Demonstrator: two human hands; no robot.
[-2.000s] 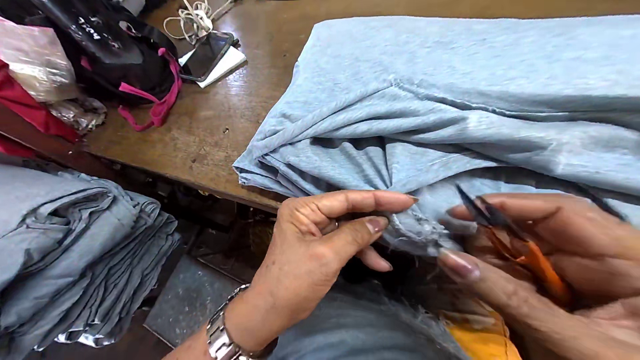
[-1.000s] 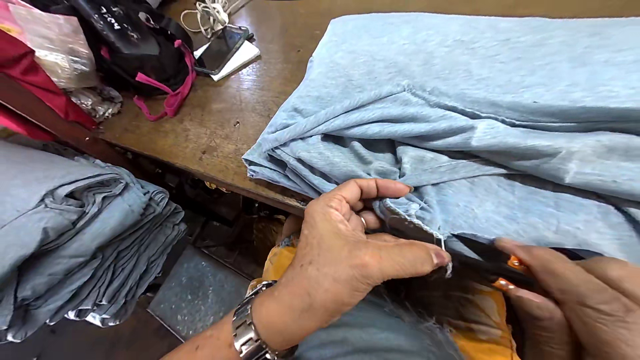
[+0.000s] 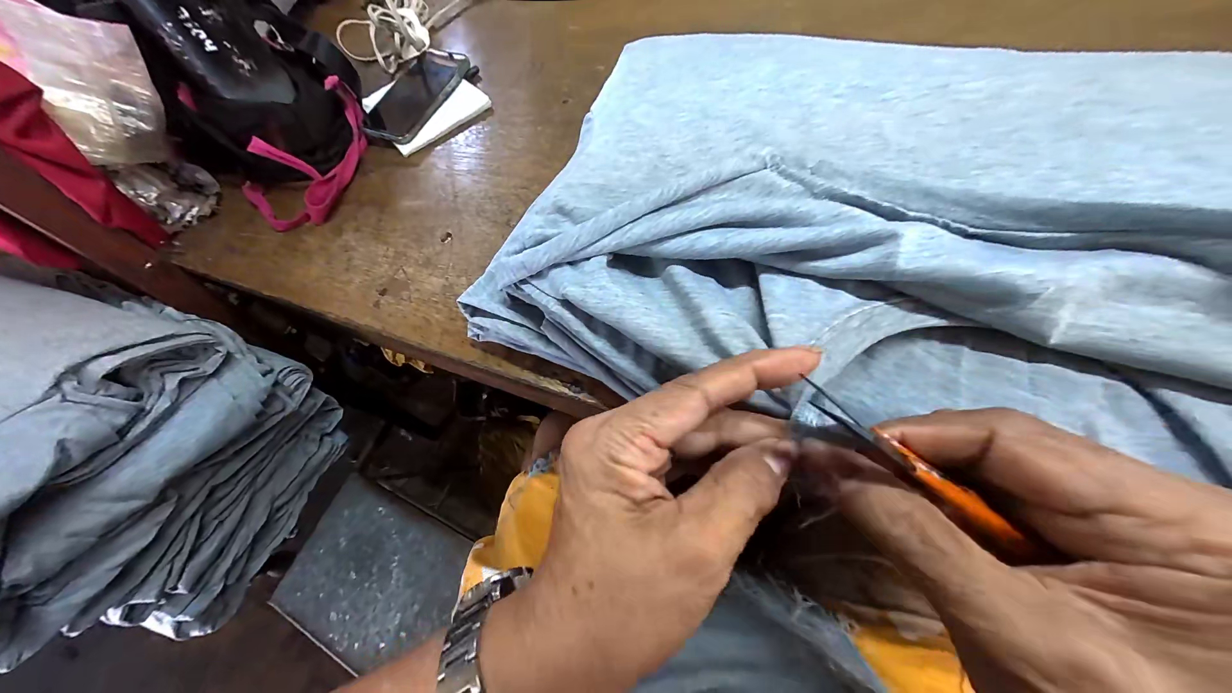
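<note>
A light blue-grey knit garment (image 3: pixel 866 115) lies in folds on the wooden table, its near edge hanging toward me. My left hand (image 3: pixel 664 510), with a metal-banded watch (image 3: pixel 472 626) at the wrist, pinches a seam of the fabric between thumb and fingers. In my right hand (image 3: pixel 1011 520) is a pair of orange-handled thread snips (image 3: pixel 948 491). Their dark blades point up and left and lie against the seam, close to my left fingertips. Whether the blades touch a thread cannot be told.
Stacked grey-blue fabric (image 3: pixel 144 433) stands at the left, below the table (image 3: pixel 404 260) edge. On the table's far left are a black bag (image 3: pixel 241 87) with a pink strap, a smartphone (image 3: pixel 419 96) on white paper, a white cord (image 3: pixel 395 34) and a plastic bag (image 3: pixel 91 87).
The snips have swung from pointing left to pointing up and left, with their tips now beside my left fingertips. The frayed edge held earlier has given way to a smoother seam.
</note>
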